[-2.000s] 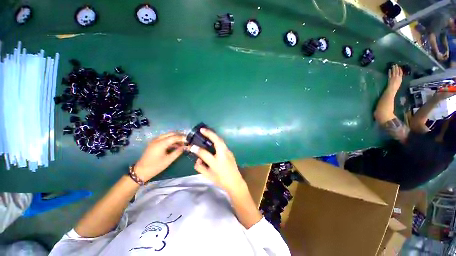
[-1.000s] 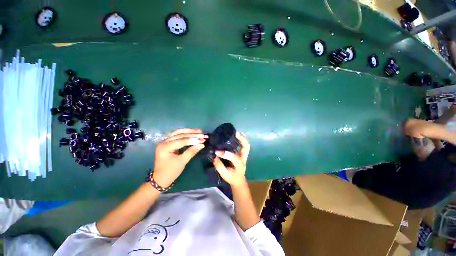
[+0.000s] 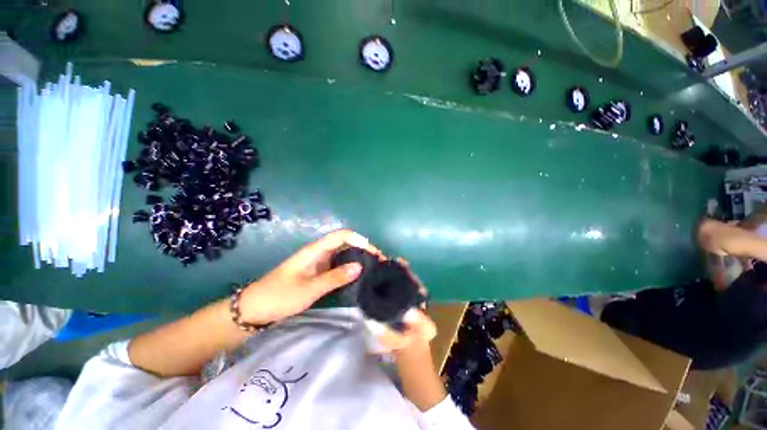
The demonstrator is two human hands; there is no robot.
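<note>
My left hand (image 3: 313, 273) wears a beaded bracelet and grips the left side of a black housing (image 3: 388, 291) above the near edge of the green bench. My right hand (image 3: 407, 330) holds the same housing from below and the right, slightly blurred. The housing looks round and dark, with a narrower black part at its left under my left fingers; whether the two are joined I cannot tell. A loose heap of small black fittings (image 3: 198, 186) lies on the bench to the left of my hands.
White strips (image 3: 74, 172) lie at the far left. Round units with white faces (image 3: 285, 43) and dark finned housings (image 3: 488, 76) line the far side. An open carton (image 3: 580, 369) of black parts stands at the right. Another person's arm (image 3: 733, 241) is at the far right.
The housing has turned so a dark round end faces me and sits nearer the bench edge. My left hand has closed around its left side. The far row appears shifted right in view.
</note>
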